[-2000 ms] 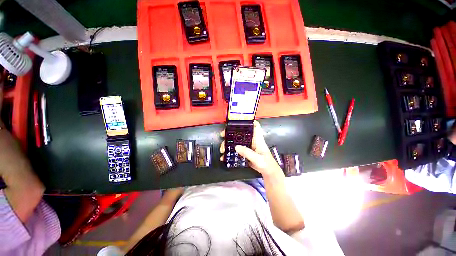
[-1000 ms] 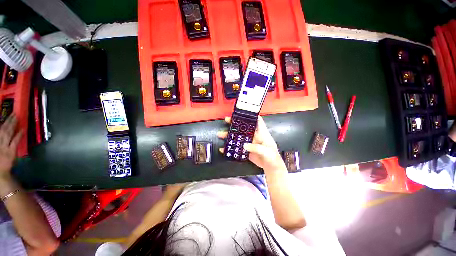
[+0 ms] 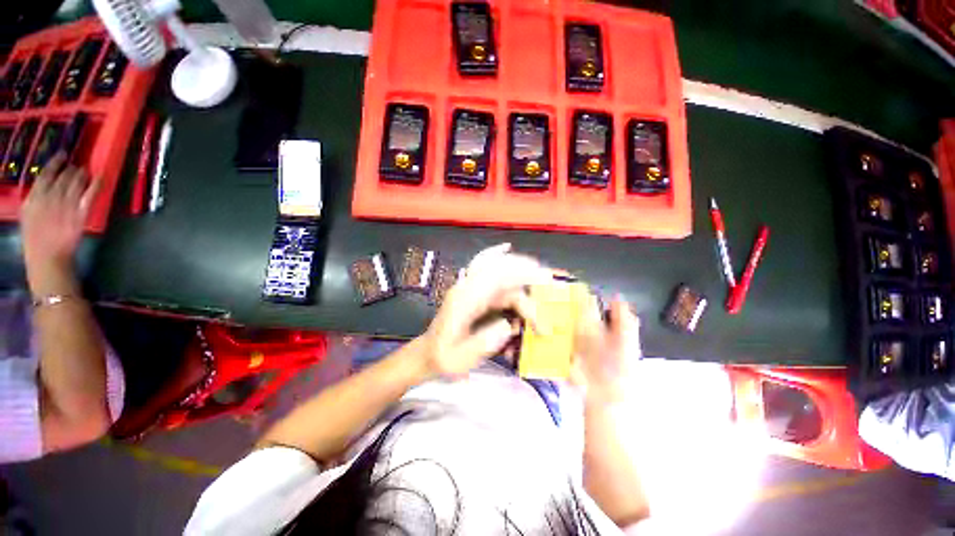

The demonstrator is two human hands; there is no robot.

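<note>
My left hand (image 3: 476,312) and my right hand (image 3: 611,343) hold a flip phone between them above the bench's front edge. Its flat gold-orange face (image 3: 549,335) shows, with a dark part at its top. My fingers are blurred and hide its sides. Batteries (image 3: 417,268) lie just left of my left hand, one partly covered. Another battery (image 3: 686,308) lies right of my right hand. The red tray (image 3: 524,209) beyond holds several closed phones (image 3: 529,150), two in the far row and the rest in the near row.
An open flip phone (image 3: 294,225) lies at left. Behind it are a black slab (image 3: 262,120) and a white desk fan (image 3: 203,77). Pens (image 3: 748,270) lie at right, before a black tray (image 3: 850,257). A neighbour's hand (image 3: 61,209) is at the left red tray (image 3: 110,168).
My left hand has come in from below to the phone. The phone has moved from open and upright over the bench to near my body, its gold-orange face showing. The view has shifted.
</note>
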